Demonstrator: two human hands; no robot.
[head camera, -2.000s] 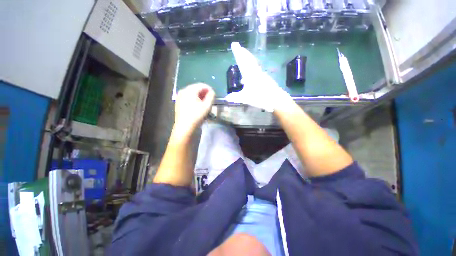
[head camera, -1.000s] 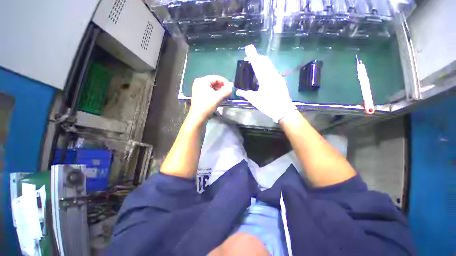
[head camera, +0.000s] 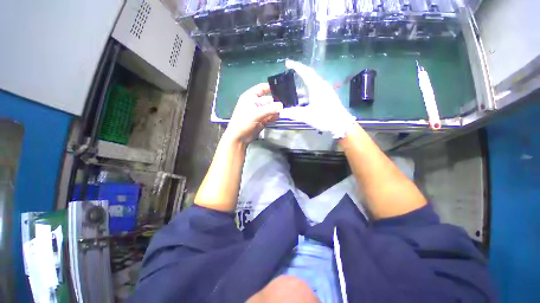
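A glossy black moulded part (head camera: 283, 89) is held between my two hands over the front edge of the green bench (head camera: 395, 102), tilted slightly. My left hand (head camera: 253, 113), bare, has its fingers at the part's lower left side. My right hand (head camera: 320, 103), in a white glove, holds the part's right side between thumb and fingers. A second black part (head camera: 362, 87) stands on the bench to the right. A slim white tool (head camera: 427, 97) with a red end and thin dark tip lies further right.
Clear plastic trays (head camera: 248, 18) with dark parts line the back of the bench. A metal edge (head camera: 482, 71) bounds its right side. At left are a white cabinet (head camera: 157, 44), a green crate (head camera: 118, 112), a blue crate (head camera: 121, 204) and papers (head camera: 44, 260) on a metal-framed surface.
My left hand has moved right and up to the black part and taken hold of it. The part has turned and now shows a flatter face. The view has shifted slightly.
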